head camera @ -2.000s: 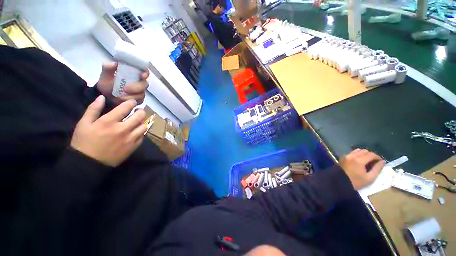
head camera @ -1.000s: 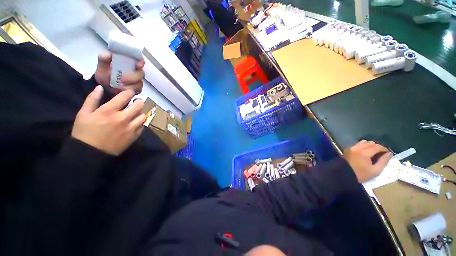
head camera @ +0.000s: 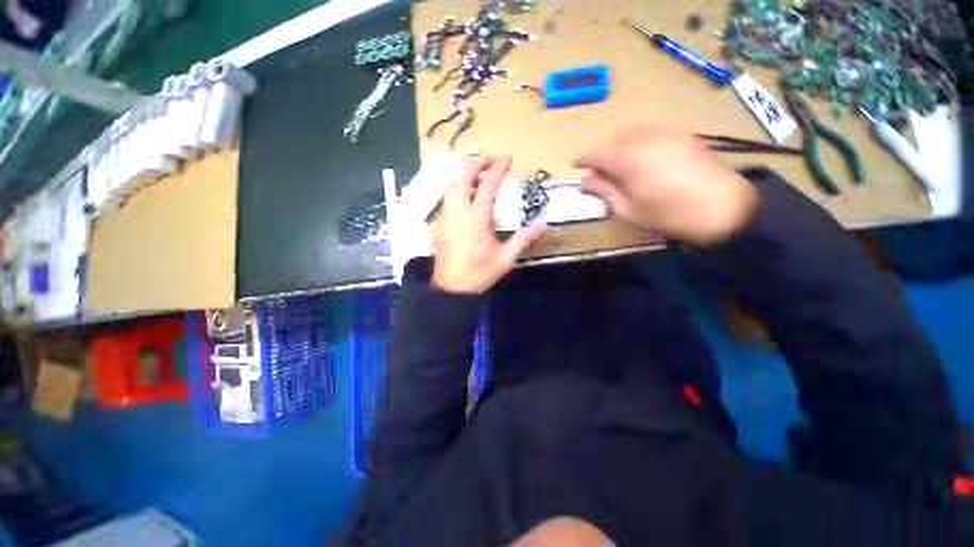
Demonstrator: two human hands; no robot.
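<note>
A white housing (head camera: 574,203) with a dark and metallic cluster (head camera: 535,197) in it lies on the tan cardboard near the bench's front edge. My left hand (head camera: 471,228) is at its left end, fingers spread, touching or just over it; whether it holds anything is hidden. My right hand (head camera: 673,184) is at its right end, thumb and fingertips close together; I cannot tell if something is between them. White cover parts (head camera: 411,219) lie left of my left hand, on the dark mat's edge.
A blue rectangular part (head camera: 577,86) lies behind the housing. Dark tweezers (head camera: 748,143), green-handled pliers (head camera: 831,156), a blue pen-like tool (head camera: 689,56) and a green board pile (head camera: 854,53) are at right. White tubular units (head camera: 176,123) stand in a row at left. Wired components (head camera: 470,53) lie behind.
The view has swung from the aisle onto the bench. Both my hands are now at the housing; before, one hand rested at the bench edge. The other person's hands are out of view.
</note>
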